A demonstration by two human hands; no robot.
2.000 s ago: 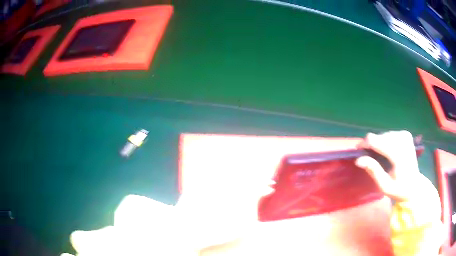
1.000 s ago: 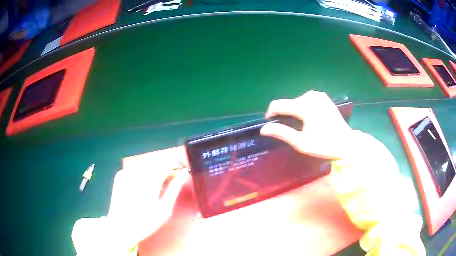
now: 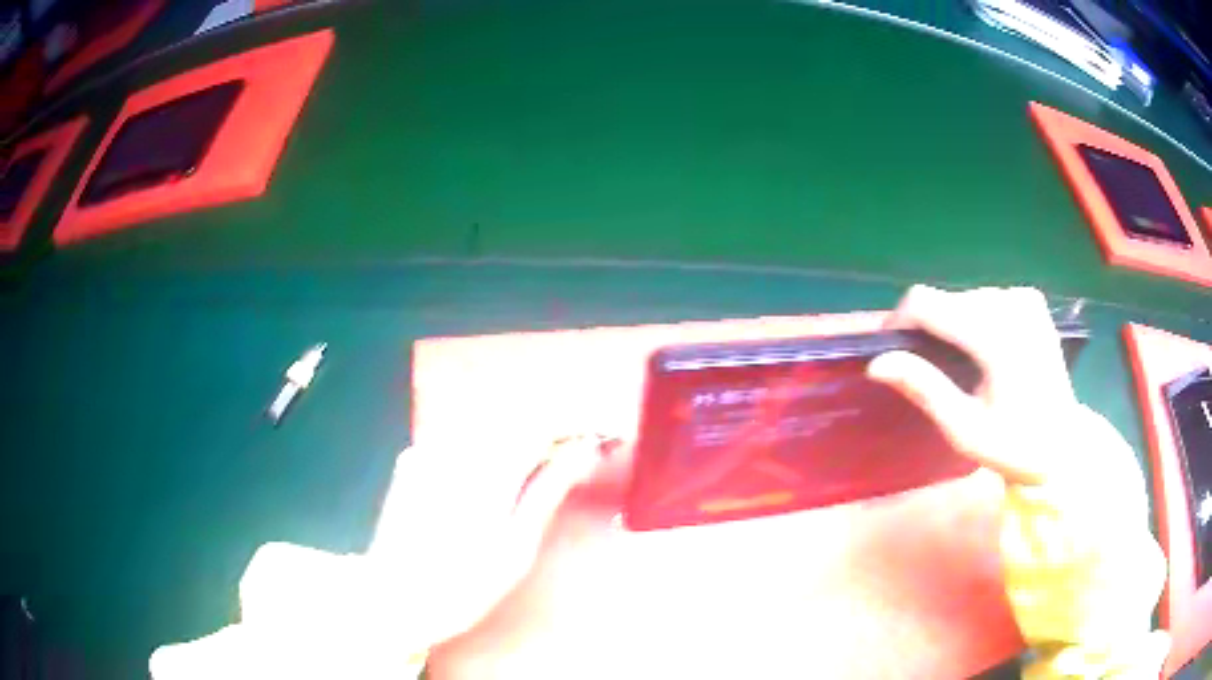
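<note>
A black tablet (image 3: 784, 432) is tilted above an orange foam pad (image 3: 532, 348), its screen facing me with pale text and a small yellowish bar. My right hand (image 3: 977, 379) is shut on the tablet's top right edge, thumb on the screen side. A small stick-like piece (image 3: 1074, 326) juts out beyond the right edge. My left hand (image 3: 492, 531) is at the left of the tablet, overexposed, with fingertips near its left edge. Whether it pinches something cannot be seen.
A small silver-white plug (image 3: 297, 383) lies on the green surface at left. Tablets on orange pads lie on the belt at far left (image 3: 162, 144) and far right (image 3: 1132, 195). Another tablet on a pad (image 3: 1154, 438) is at the right edge. White-edged sheets (image 3: 1057, 40) lie beyond the belt.
Against one second ago, the tablet and right hand appear further right in the picture, and the view has shifted. The left hand now shows a small gap from the tablet's left edge.
</note>
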